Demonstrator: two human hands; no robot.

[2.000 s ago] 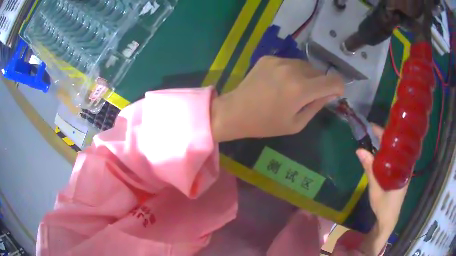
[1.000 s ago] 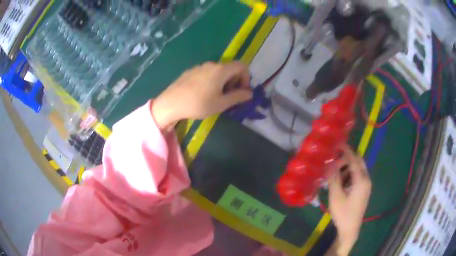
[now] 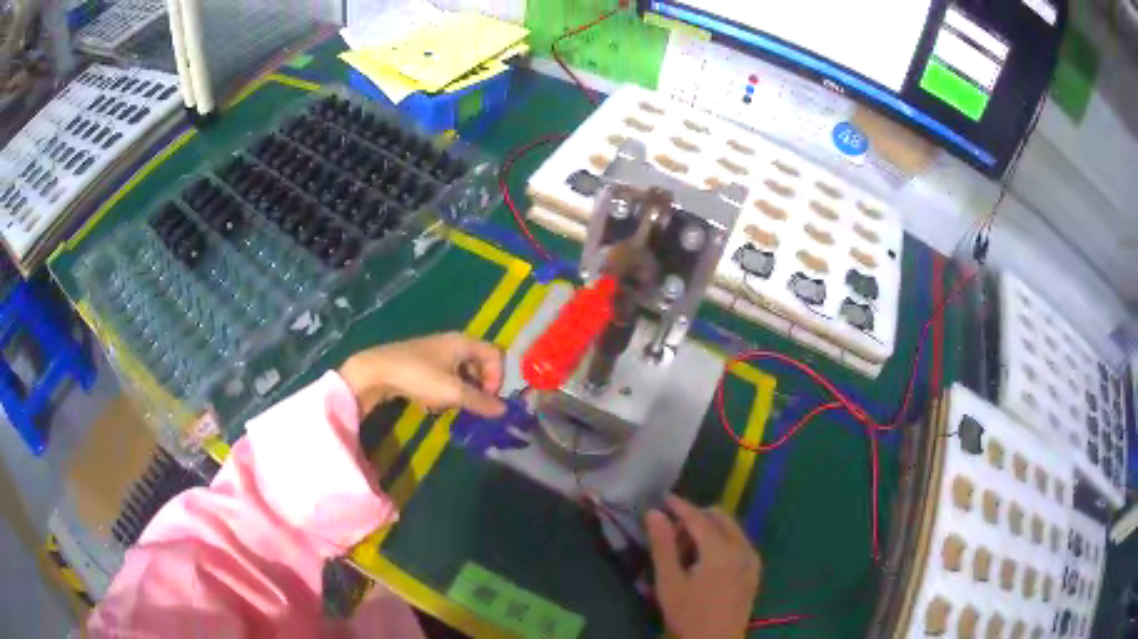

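Observation:
My left hand [image 3: 431, 375] is at the left of the fixture, fingertips curled against the dark-blue jagged piece [image 3: 491, 428]; whether it grips anything is hidden. My right hand [image 3: 708, 564] is at the fixture's front edge, thumb and fingers pinched around small, blurred test clips [image 3: 614, 522] on a lead. A thin wire runs from the clips toward the round seat [image 3: 584, 433] of the silvery base plate [image 3: 684, 431]. The red ribbed clamp handle [image 3: 570, 335] slants down leftward over the grey press block [image 3: 639, 390]. Any unit under the block is hidden.
The blister tray [image 3: 268, 362] with black parts is at left. A foam board [image 3: 711, 169] with some filled cutouts stands behind; another [image 3: 998, 499] is at right. Red cable [image 3: 861, 418] loops between. The monitor [image 3: 824, 50] shows a green block. The green label [image 3: 514, 604] is in front.
The view has shifted up and back, bringing the monitor and foam boards in. The red handle is now above the block, clear of my right hand. My left hand stays by the blue piece.

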